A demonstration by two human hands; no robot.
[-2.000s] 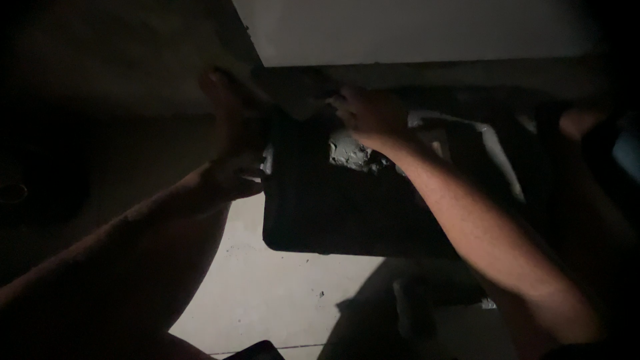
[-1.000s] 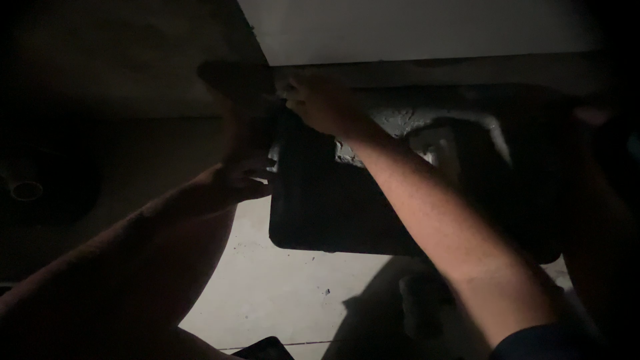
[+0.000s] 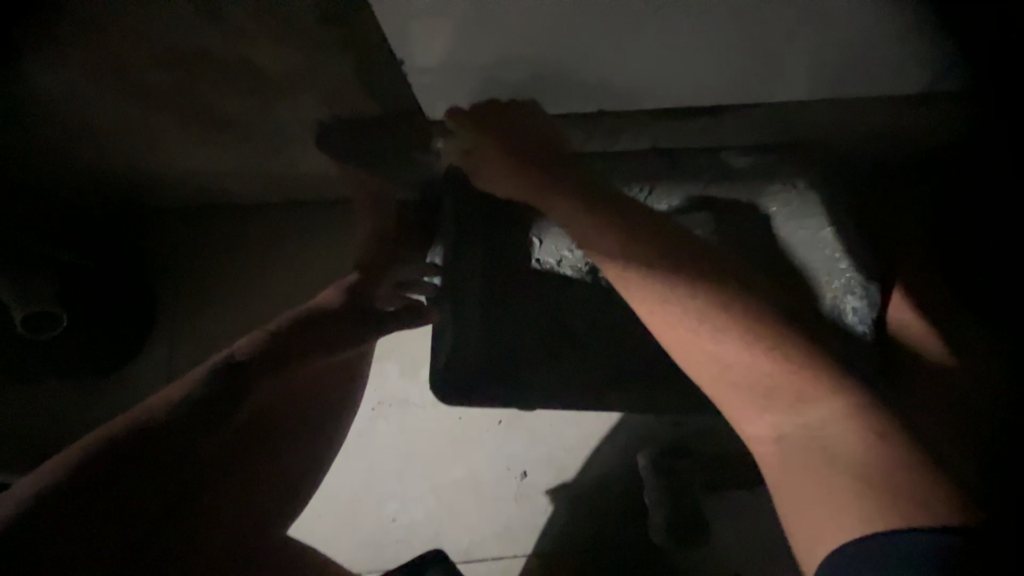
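Note:
In the dim head view a dark rectangular tray [image 3: 520,352] with rounded corners lies over the pale floor. Lumpy grey material [image 3: 808,216], wet-looking in places, spreads over its middle and right part. My left hand [image 3: 396,296] is at the tray's left edge, fingers against the rim; shadow hides how firmly it holds. My right hand [image 3: 504,148] is above the tray's upper left corner, close to the base of the wall. Its fingers are bent and blurred, and whether something is between them cannot be made out.
A pale wall panel [image 3: 680,56] rises behind the tray, with a darker wall [image 3: 200,96] to its left. A round open pipe end [image 3: 42,322] shows at the far left. Pale floor tile [image 3: 448,464] lies below the tray, and a dark object [image 3: 432,562] is at the bottom edge.
My right hand has moved left, from over the grey material to the tray's upper left corner. My left hand has stayed at the left edge.

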